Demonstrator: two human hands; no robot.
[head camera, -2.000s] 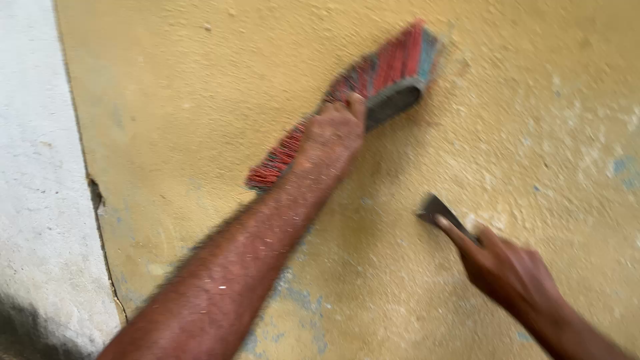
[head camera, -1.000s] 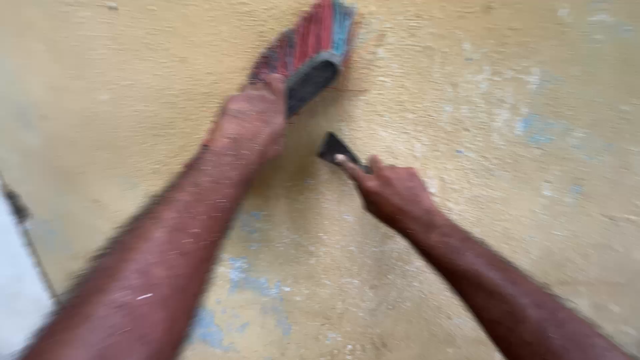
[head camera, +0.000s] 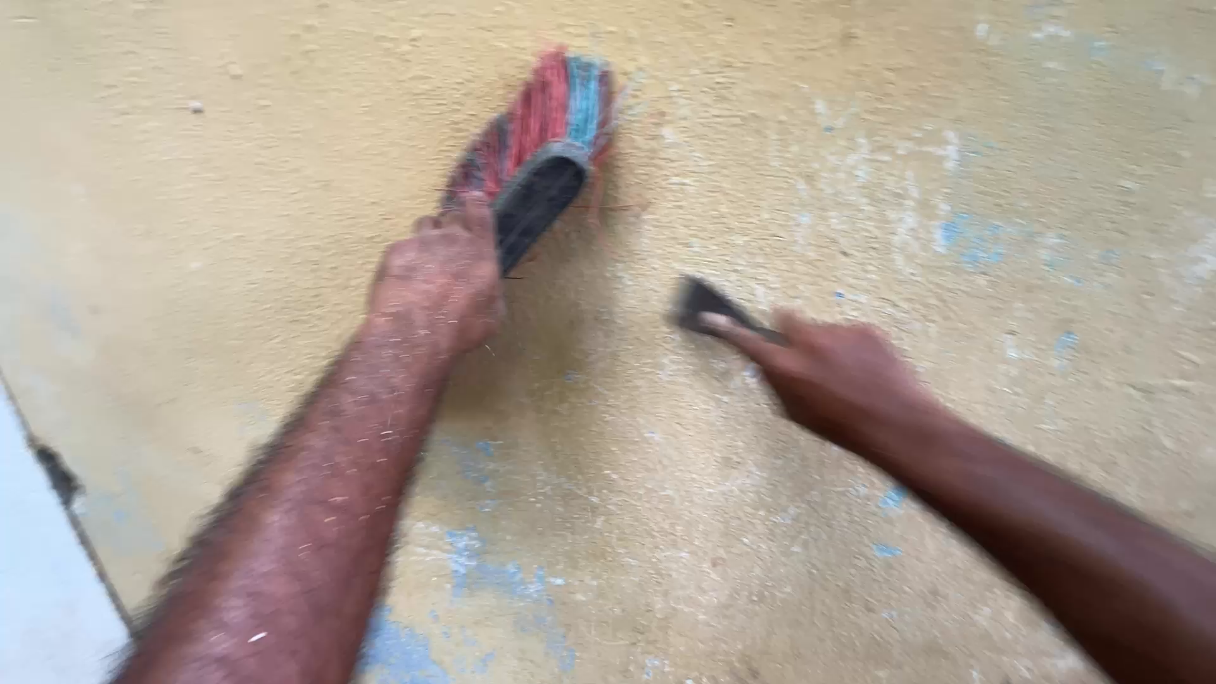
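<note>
My left hand (head camera: 437, 271) grips a broom head (head camera: 541, 204) with a dark plastic back and red, blue and dark bristles, held tilted at the wall, bristles toward the upper left. Lower and to the right, my right hand (head camera: 836, 370) is closed around a scraper (head camera: 708, 304) with a dark, blurred blade, its thumb or a finger lying along the tool. The blade is at or close to the yellow painted wall (head camera: 665, 532); whether it touches cannot be told. Fine flecks lie on my left forearm.
The rough yellow wall fills most of the view, with blue patches (head camera: 969, 239) and whitish worn marks showing. At the lower left is a white surface (head camera: 43, 579), divided from the yellow by a dark edge with a chipped hole (head camera: 57, 473).
The view has shifted right along the wall since two seconds ago. The scraper is closer to the broom head than it was then. Both tools have stayed in my hands.
</note>
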